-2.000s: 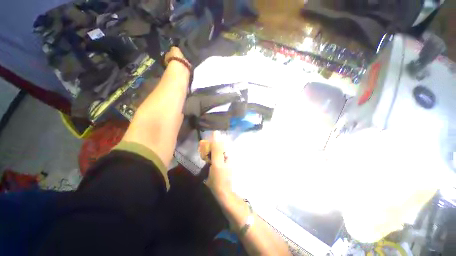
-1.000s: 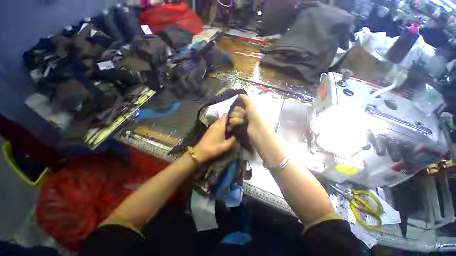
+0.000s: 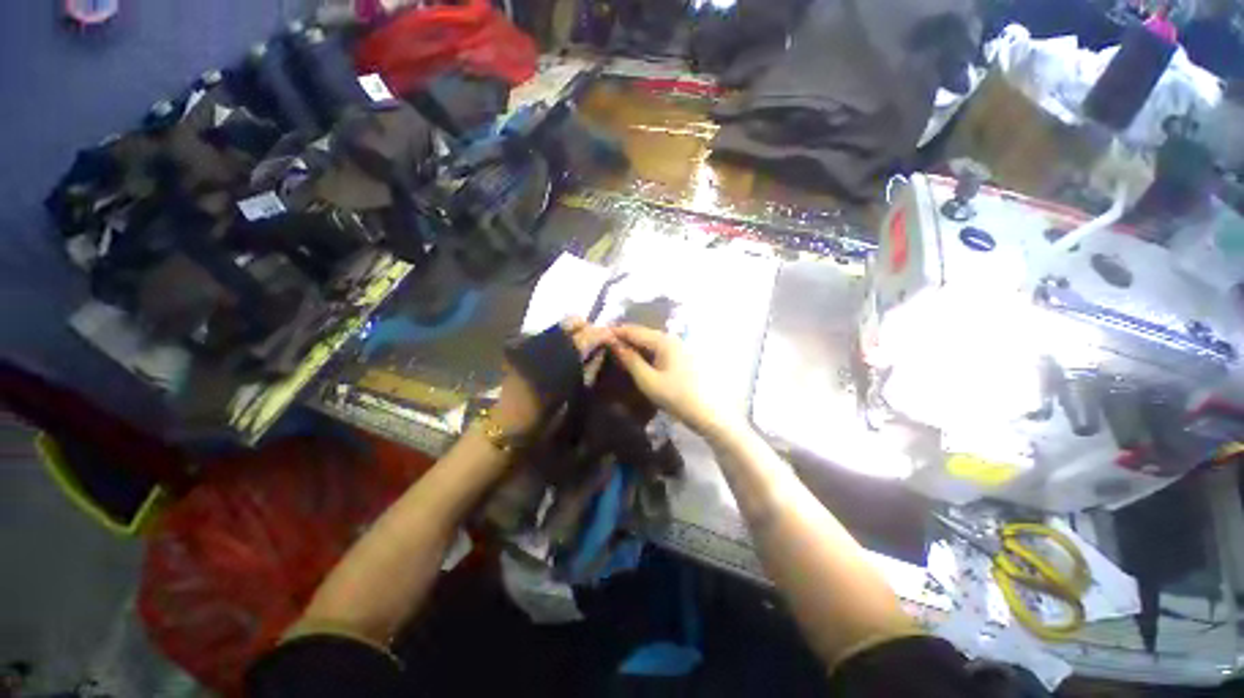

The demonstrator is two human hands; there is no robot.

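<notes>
A bundle of dark brown fabric pieces (image 3: pixel 607 443) with some light-blue and white parts hangs from my hands over the table's front edge. My left hand (image 3: pixel 539 389) is closed on the bundle, with a dark flap of cloth over its back. My right hand (image 3: pixel 652 366) pinches the top of the bundle, its fingertips close to the left ones. What exactly the fingertips pinch is too small to tell. A white piece (image 3: pixel 566 292) stands out just behind the left hand.
Dark fabric piles (image 3: pixel 259 205) lie at left, a red plastic bag (image 3: pixel 253 545) at lower left. The white overlock machine (image 3: pixel 1010 314) with its glaring lamp stands at right. Yellow-handled scissors (image 3: pixel 1040 580) lie before it. Grey cloth (image 3: pixel 853 96) lies behind.
Earlier the left arm reached to the pile; then both hands gripped the bundle together. Now the hands are slightly lower, the right fingers are more extended, and a dark flap covers the left hand.
</notes>
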